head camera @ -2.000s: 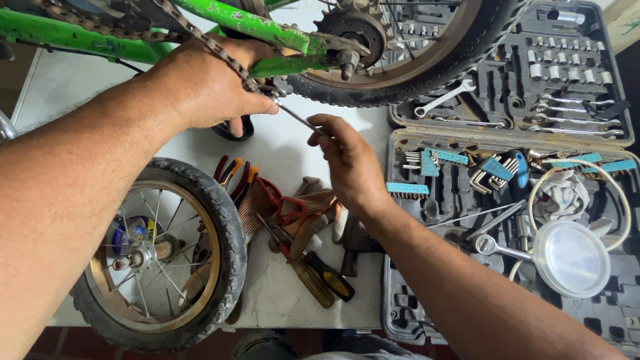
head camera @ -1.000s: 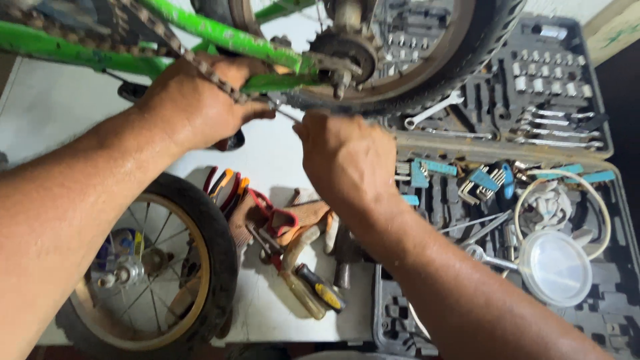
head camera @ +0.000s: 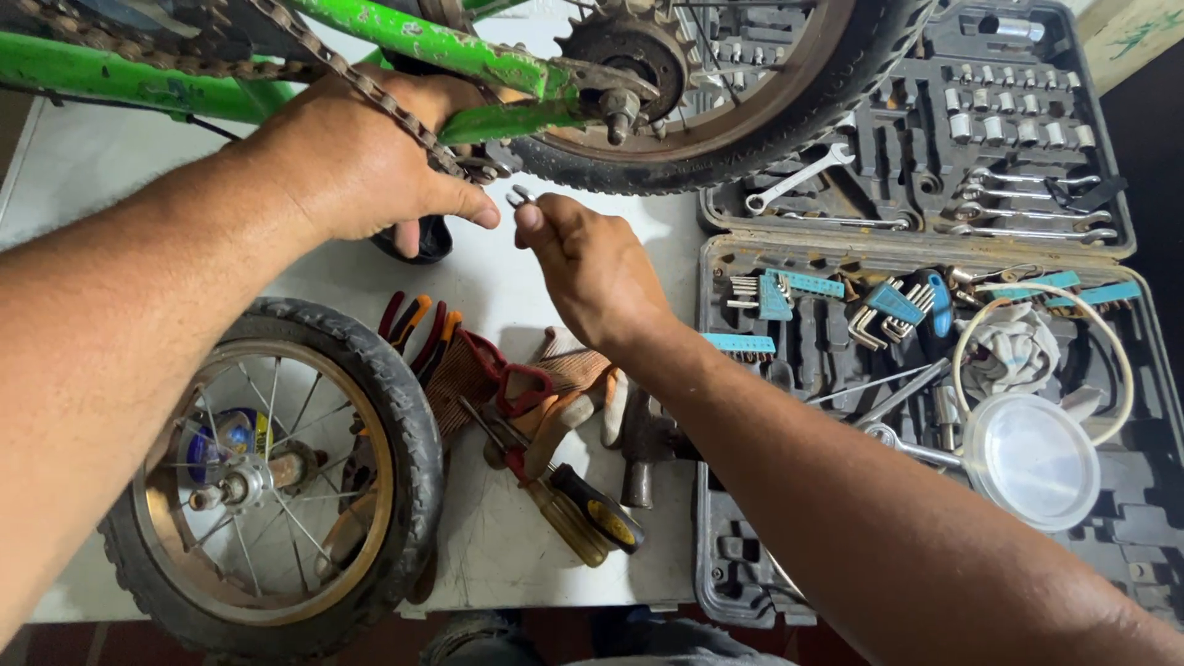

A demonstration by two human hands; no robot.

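Note:
My left hand [head camera: 370, 157] is at the lower green tube of the bicycle frame [head camera: 504, 122], with the rusty bicycle chain [head camera: 375, 92] running across its back. Its thumb points right, just below a small metal part [head camera: 486, 168] by the chain's lower stretch; most fingers are hidden, so its grip is unclear. My right hand [head camera: 592, 264] is closed on a small metal tool [head camera: 520, 196], whose forked tip sticks out beside the thumb, a short gap from my left thumb. Above right are the rear sprocket [head camera: 634, 60], axle nut [head camera: 620, 113] and black tire [head camera: 684, 171].
A loose spoked wheel [head camera: 413, 444] lies lower left on the white table [head camera: 518, 573]. Beside it are work gloves [head camera: 564, 361], pliers [head camera: 416, 324], screwdrivers [head camera: 597, 509] and a hammer [head camera: 640, 453]. An open tool case [head camera: 934, 242] at right holds wrenches, sockets, hex keys and a round plastic container [head camera: 1034, 462].
My right hand has drawn back a little from the chain area; earlier a thin metal shaft reached from it to the chain beside my left hand. My left hand stays at the frame.

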